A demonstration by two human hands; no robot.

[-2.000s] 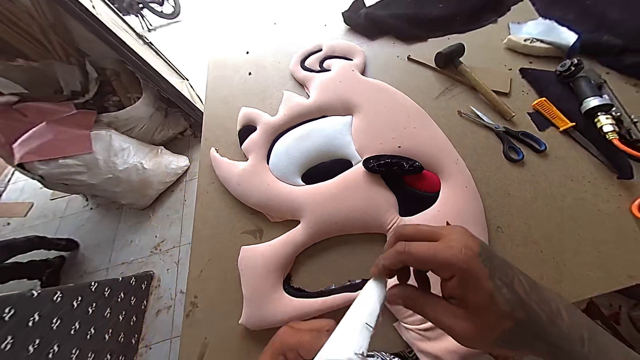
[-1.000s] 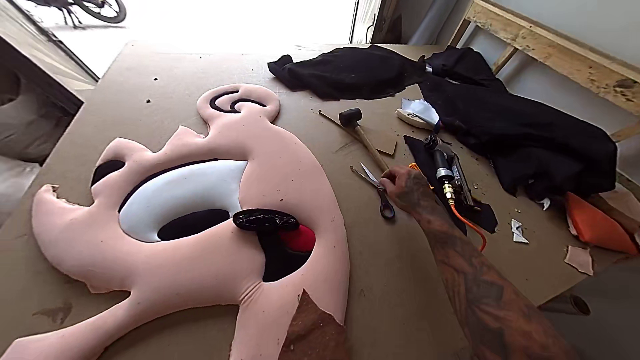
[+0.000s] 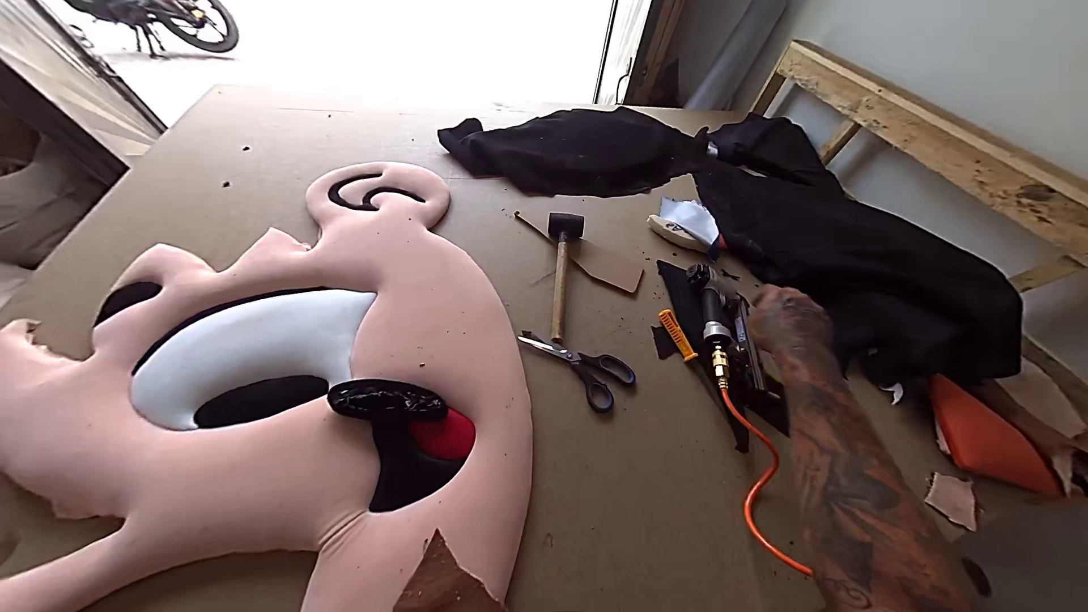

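Note:
My right hand, at the end of the tattooed forearm, is beside the pneumatic staple gun and the black fabric; its fingers are partly hidden, so a grip cannot be made out. Left of the tool lie an orange-handled tool, scissors with dark handles and a rubber mallet with a wooden handle. A large padded pink cartoon face fills the left of the table, with a white eye, a black oval piece and a red tongue. My left hand is out of view.
Black fabric spreads over the back and right of the worktable. An orange air hose runs toward my forearm. Orange material and pink scraps lie at the right. A wooden frame leans against the wall.
My right hand has moved from the scissors to beside the staple gun; the scissors lie on the table. Two seconds ago both hands were at the pink piece's lower edge, with a white item.

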